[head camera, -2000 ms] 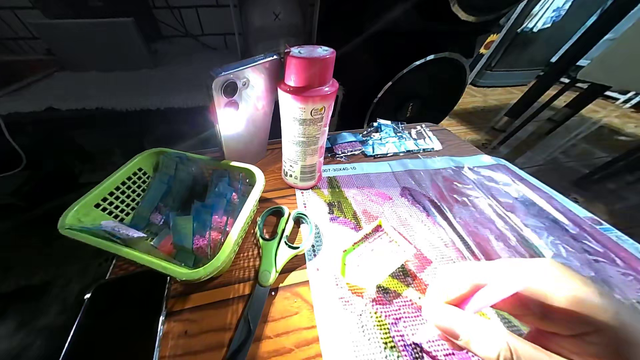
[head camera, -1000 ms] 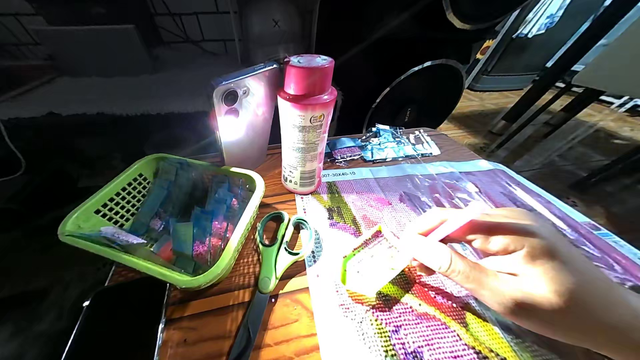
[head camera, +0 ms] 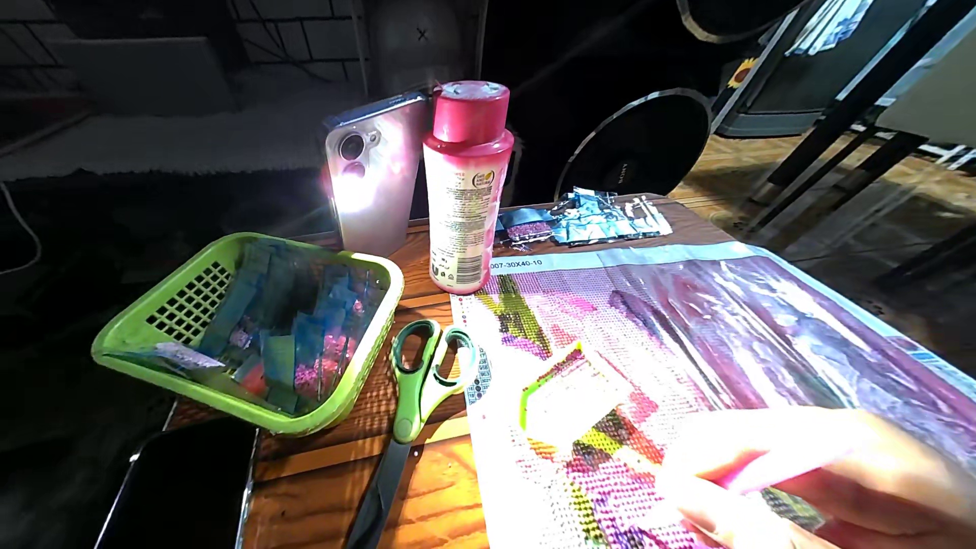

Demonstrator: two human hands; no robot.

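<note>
My right hand (head camera: 831, 476) pinches a pink pen-like applicator (head camera: 785, 461) between thumb and fingers, low over the right part of a diamond painting canvas (head camera: 579, 305). Glare hides the applicator's tip. Left of the hand, a small light tray with a green rim (head camera: 568, 396) lies on the canvas, with dark red beads along its upper left edge. Beads cover the lower part of the canvas, and shiny clear film lies over its right part. My left hand is out of view.
Green-handled scissors (head camera: 415, 396) lie left of the canvas. A green plastic basket (head camera: 374, 366) holds bead packets. A lit phone (head camera: 381, 175) stands behind, beside a pink-capped bottle (head camera: 465, 206). More packets (head camera: 595, 221) lie at the back; a dark phone (head camera: 183, 488) lies lower left.
My right hand was nearer the tray a second ago and has moved down and to the right, with the applicator still pinched. The tray, scissors and basket stay in place.
</note>
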